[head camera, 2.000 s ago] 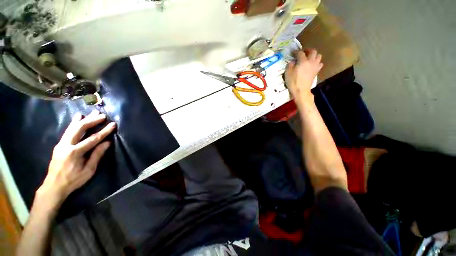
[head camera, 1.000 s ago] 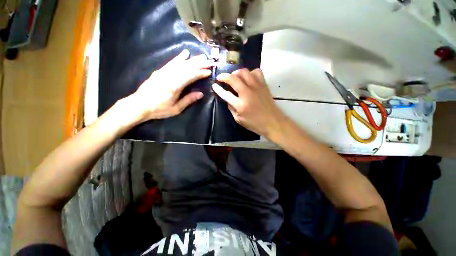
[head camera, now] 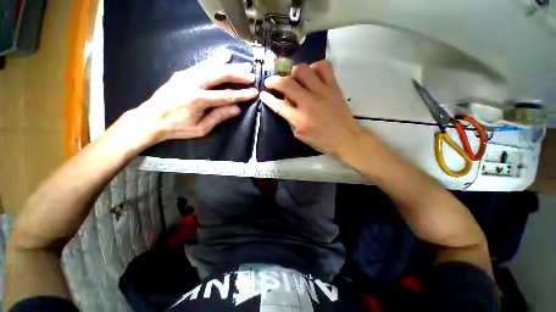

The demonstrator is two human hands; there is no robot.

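A black shiny leather panel [head camera: 140, 67] lies flat on the machine bed, with a straight seam [head camera: 256, 131] running from its near edge up to the lit presser foot [head camera: 260, 58]. My left hand [head camera: 195, 103] lies on the panel left of the seam, fingers pointing at the foot. My right hand [head camera: 314, 106] presses at the right of the seam, thumb and fingertips at the seam line just below the foot. The fingertips of both hands nearly meet there. The needle tip is too small and glared to tell.
The white sewing machine arm [head camera: 390, 18] spans the top right. Scissors [head camera: 452, 137] with red and yellow handles lie at right, beside a white switch plate [head camera: 503, 161]. A grey tray [head camera: 27, 27] sits on cardboard at the far left. A quilted cover [head camera: 110, 225] hangs below left.
My right hand has come from the table's right end to the seam. Since one second ago the panel has moved away from me, under the foot, and its near edge is farther from the table's front edge.
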